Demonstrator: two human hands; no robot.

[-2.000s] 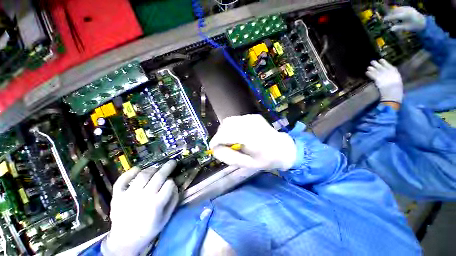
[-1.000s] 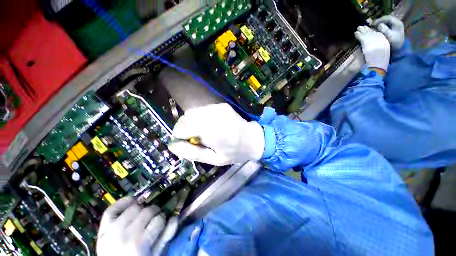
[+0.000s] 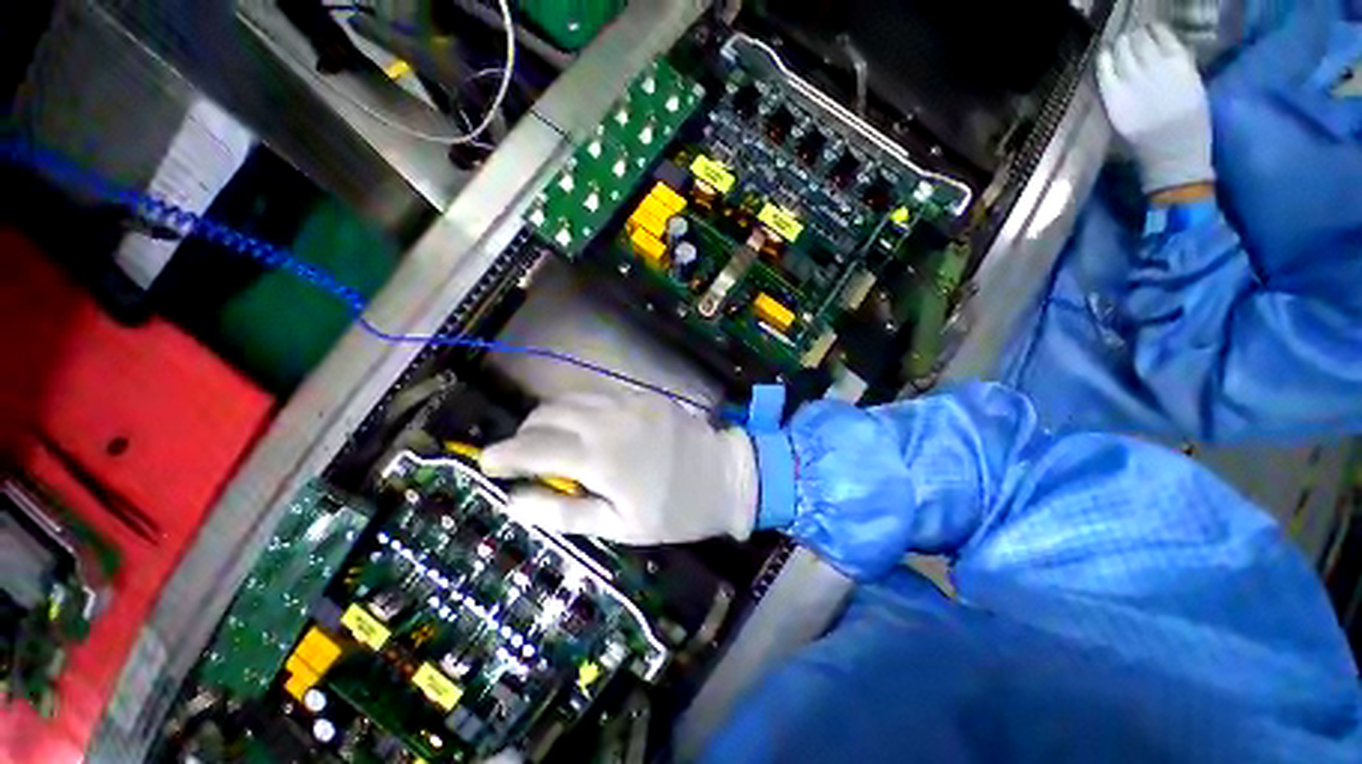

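Note:
My right hand (image 3: 635,470), white-gloved with a blue cuff band, holds a yellow pointed stick (image 3: 560,485) like a pen. It is over the upper edge of the near circuit board (image 3: 478,582), beside the bent white tube (image 3: 523,515). The stick's yellow end shows left of the fingers, near the tube's upper corner; whether it touches is unclear. The board has yellow blocks (image 3: 311,660) and a green panel (image 3: 284,590) along its left edge. My left hand is not clearly visible; only a small pale patch shows at the bottom edge.
A second populated board (image 3: 777,224) lies in a carrier further up the line. A blue coiled cord (image 3: 269,257) crosses to my wrist. A metal rail (image 3: 396,329) borders the conveyor. Red (image 3: 120,448) and green mats are left. Another person's gloved hand (image 3: 1158,112) is at the upper right.
The view has swung, and the near board sits lower in it. My right hand has moved from the board's front corner along the white tube to its far end. My left hand has dropped out of clear view.

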